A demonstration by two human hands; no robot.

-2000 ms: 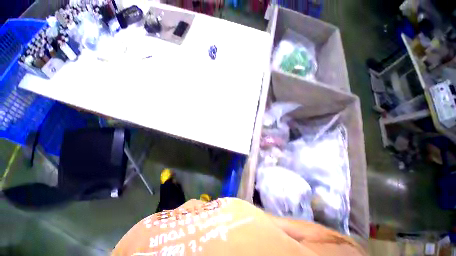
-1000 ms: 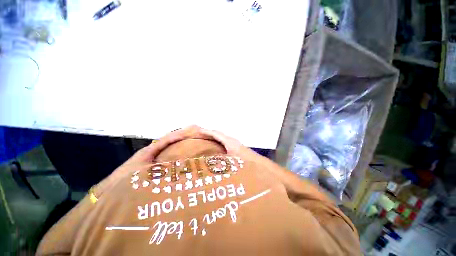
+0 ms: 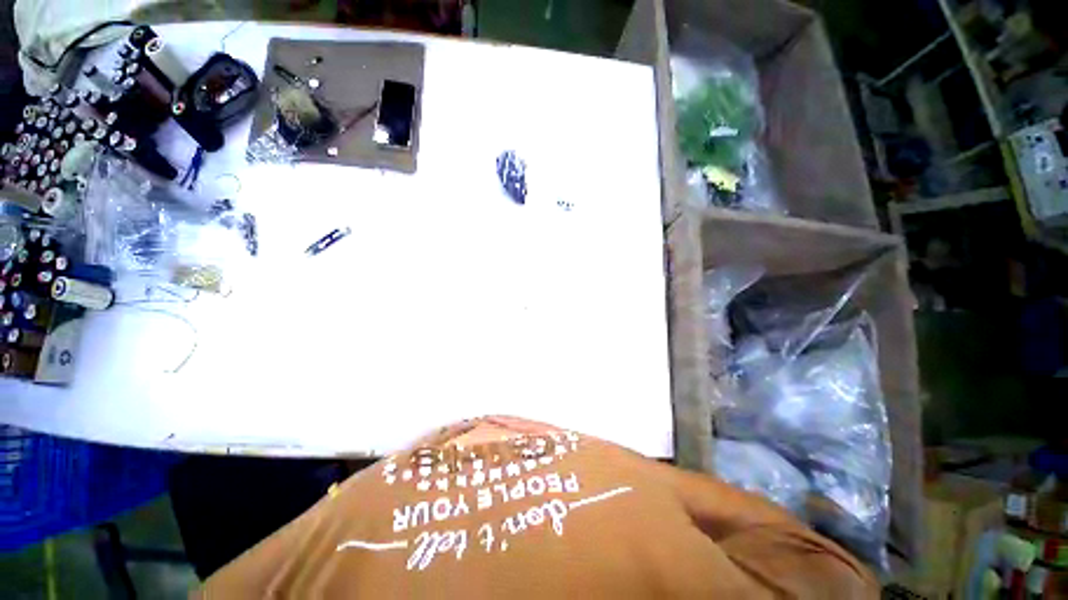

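A white table [image 3: 492, 316] lies in front of me. A small dark patterned item [image 3: 512, 177] lies on it right of centre, with a thin dark tool [image 3: 328, 241] to its left. A black smartphone [image 3: 397, 114] lies on a grey-brown mat [image 3: 351, 70]. At the table's near edge, a skin-toned shape shows above my brown shirt. It may be part of my hands, but the left and right cannot be told apart and no fingers are clear. No held object shows.
Thread spools [image 3: 70, 129] and clear plastic bags [image 3: 141, 223] crowd the table's left. At the right, a fabric-lined bin [image 3: 691, 340] holds clear bags; the one behind holds a green bundle [image 3: 712, 123]. A blue crate [image 3: 70, 492] and dark chair [image 3: 234, 516] are at the lower left.
Since one second ago, the view has drawn back, showing more table, the spools and the mat. The arms and hand shape seen clearly at the table edge then are now lower and less distinct.
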